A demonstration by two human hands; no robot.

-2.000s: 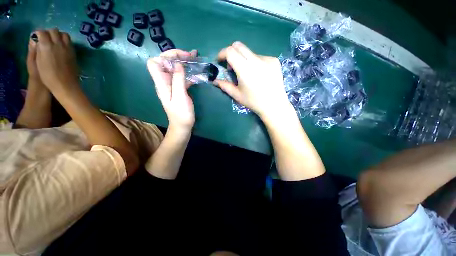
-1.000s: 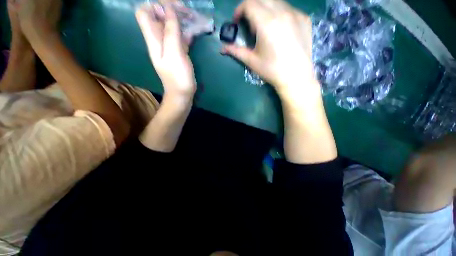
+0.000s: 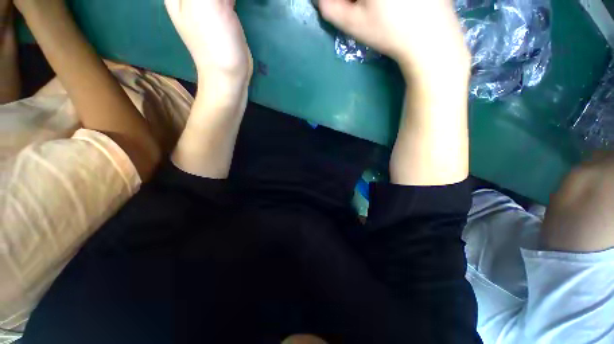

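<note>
My left hand (image 3: 213, 37) is at the top edge of the picture. Its fingers are cut off, so what it holds is hidden. My right hand (image 3: 397, 23) is also at the top edge, blurred, with its fingertips partly cut off; no part can be made out in it. A heap of bagged dark parts (image 3: 515, 50) in shiny clear film lies right of my right hand. A small piece of crinkled clear film (image 3: 351, 50) with something dark in it lies just below my right hand.
The green worktop (image 3: 306, 91) runs across the top. A person in a pale orange top (image 3: 81, 195) sits at left, one in light clothing (image 3: 572, 279) at right. Glossy clear plastic (image 3: 598, 117) lies at the right edge, below a white rail (image 3: 599, 20).
The view has shifted down, so both hands and the heap sit higher and are cut off. The loose black parts at the upper left and the part at my right fingertips are out of sight.
</note>
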